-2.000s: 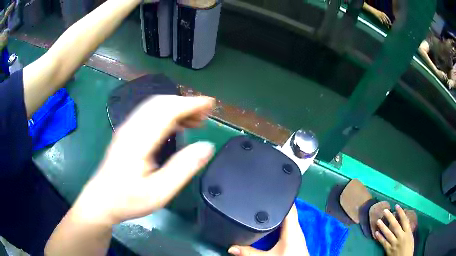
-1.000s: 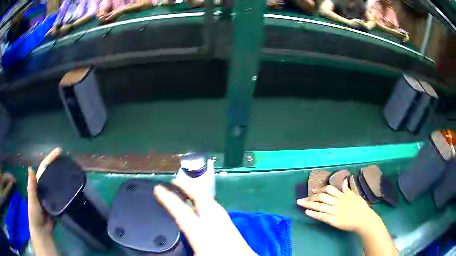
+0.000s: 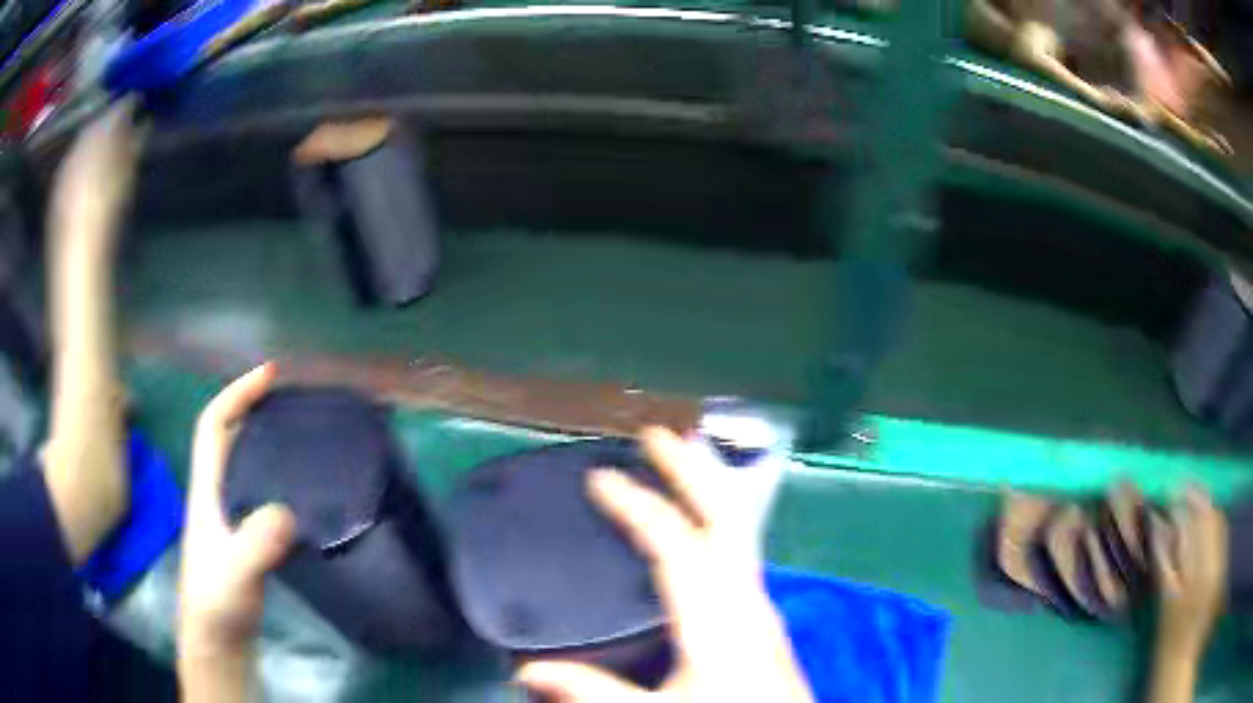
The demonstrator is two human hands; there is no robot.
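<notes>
Two dark speakers stand side by side in front of me, base end up. The left speaker (image 3: 309, 460) leans a little, and my left hand (image 3: 227, 549) holds it at its left edge, with the thumb at the near side. The right speaker (image 3: 557, 549) shows its dark base with feet, blurred. My right hand (image 3: 708, 563) grips its right side, with fingers over the rim and the thumb low at the near side. A blue cloth (image 3: 866, 639) lies on the bench right of my right hand. The speakers' lower parts are cut off or hidden.
A white bottle with a shiny cap (image 3: 742, 423) stands behind my right hand, by the green post (image 3: 879, 261). A speaker (image 3: 392, 220) stands on the conveyor. At right, another person's hand (image 3: 1193, 549) touches loose end covers (image 3: 1079, 556). At left are another person's arm (image 3: 85, 316) and a blue cloth (image 3: 149, 515).
The view has swung from right-tilted to facing the line, then slightly left. My left hand has gone from above the bench to the left speaker. My right hand stays at the right speaker.
</notes>
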